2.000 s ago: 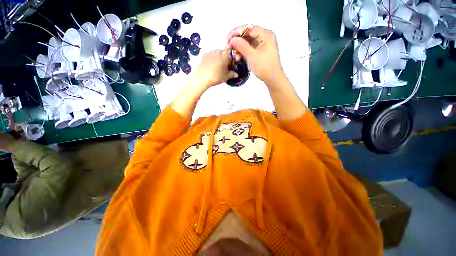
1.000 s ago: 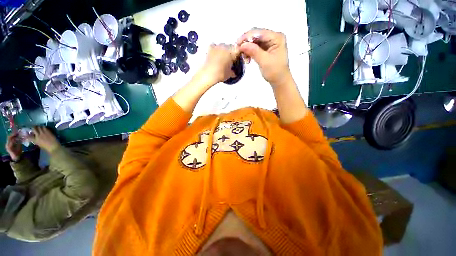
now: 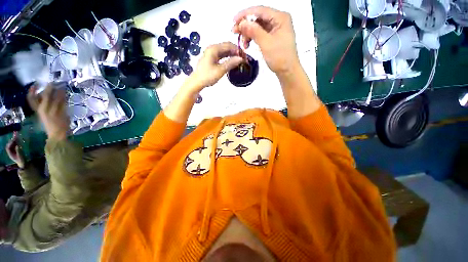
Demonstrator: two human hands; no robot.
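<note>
A black round housing (image 3: 243,74) sits on the white sheet (image 3: 215,107). Thin red and dark lead wires (image 3: 240,45) rise from it. My left hand (image 3: 218,62) is at the housing's upper left, thumb and fingertips around the base of the wires. My right hand (image 3: 269,37) is above the housing with the upper wire ends between its fingertips; a small white bit shows there. Several small black rings (image 3: 179,46) lie in a group left of my left hand. One single ring (image 3: 198,98) lies below them by my left wrist.
White housings (image 3: 97,100) with wires stand at the left, others (image 3: 382,46) at the right. Black housings (image 3: 139,71) lie between the left rows and the sheet. Another worker's raised hand (image 3: 52,110) is at left. A black round stool seat (image 3: 403,123) is below the bench's right edge.
My right hand has moved up, with more wire showing below it. The housing shows more fully. A single ring now shows by my left wrist. The other worker's hand has risen, with a blurred white part near it.
</note>
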